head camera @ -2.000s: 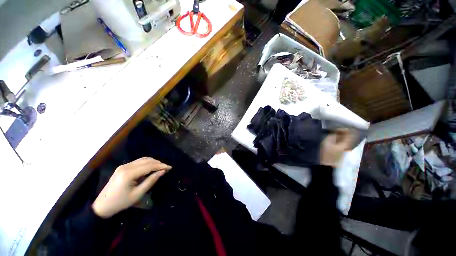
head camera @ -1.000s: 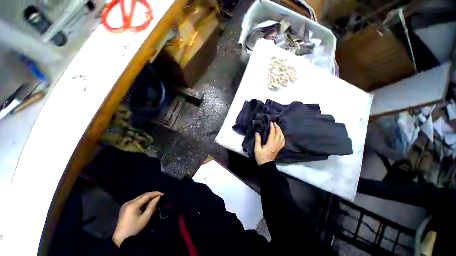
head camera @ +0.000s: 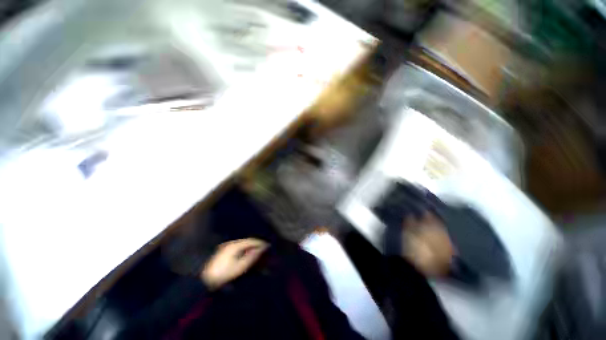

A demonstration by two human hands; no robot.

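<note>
The frame is strongly blurred. A pile of dark cloth pieces [head camera: 482,242] lies on the white side board [head camera: 525,212] at the right. My right hand [head camera: 428,246] is on the near left part of the pile; whether its fingers hold a piece is too blurred to tell. My left hand [head camera: 234,261] is in front of my dark clothing, near the table's front edge, with its fingers curled and thumb near the fingertips. Nothing can be made out in it.
The white sewing table [head camera: 153,179] fills the left, with a blurred dark blue thing [head camera: 92,163] on it. A small light heap [head camera: 440,159] lies on the side board. A white bin [head camera: 458,99] stands behind it. A white panel [head camera: 345,285] is low in the middle.
The view has swung back toward the table, so the table shows more and the board sits farther right and lower. My right hand remains at the cloth pile; my left hand stays near my body.
</note>
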